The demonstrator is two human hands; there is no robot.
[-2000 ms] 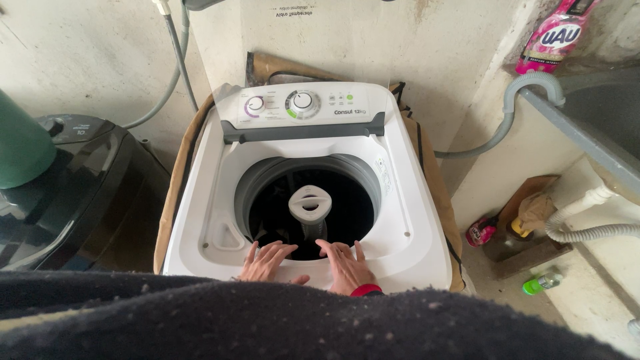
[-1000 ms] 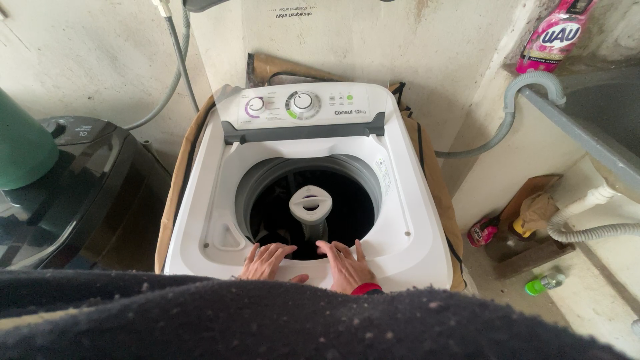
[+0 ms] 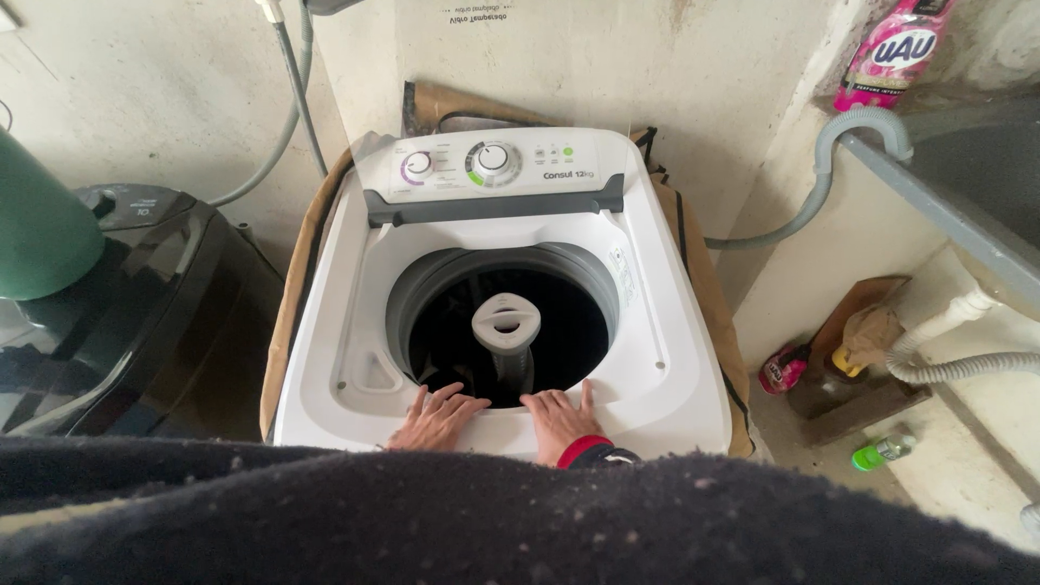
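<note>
A white Consul top-loading washing machine stands before me, its lid raised. My left hand rests on the front rim of the tub opening, fingers spread, holding nothing. To its right, my right hand lies on the same rim with its fingertips at the edge and nothing in it; a red and dark cuff shows at the wrist. Between and beyond the hands, a white-capped agitator rises from the tub. The tub's inside is dark, so its contents cannot be made out. Two knobs sit on the control panel at the back.
At left are a black appliance and a green container. A grey drain hose runs to a grey sink at right, with a pink UAU bottle above. Lower right, a green bottle lies near a wooden piece.
</note>
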